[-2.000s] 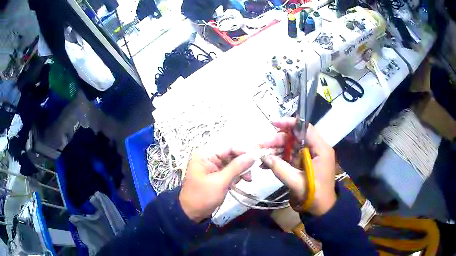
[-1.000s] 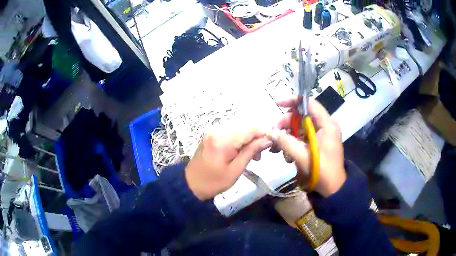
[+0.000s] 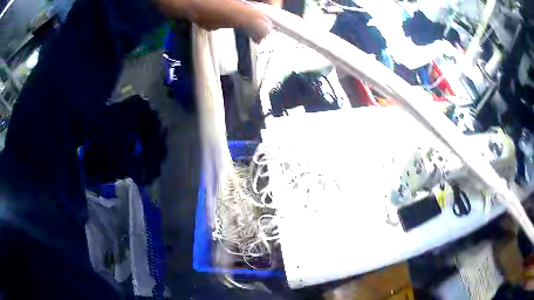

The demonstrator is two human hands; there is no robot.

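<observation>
My left hand [image 3: 237, 16] is at the top edge, partly cut off, closed around a long bundle of white strips [image 3: 404, 96]. One part of the bundle hangs down, blurred, into the blue crate [image 3: 201, 234]. The other arches to the lower right. A small skin-coloured patch at the top edge beside my left hand may be my right hand; its fingers are hidden. The scissors with the yellow-orange handle are not visible. Tangled cream strips [image 3: 240, 220] lie in the crate, and loops lie on the white table [image 3: 345, 234].
A white sewing machine [image 3: 489, 149], black phone [image 3: 420, 211] and black-handled scissors [image 3: 461, 202] are on the table's right side. Dark cords [image 3: 301, 92] lie behind. A dark heap [image 3: 126, 137] and grey cloth [image 3: 114, 234] are at left. Pale strips [image 3: 477, 266] lie at lower right.
My hands were together in front of me with the yellow-orange scissors in my right. Now my left hand is raised with the long strip bundle, and the scissors are out of sight. The view has shifted.
</observation>
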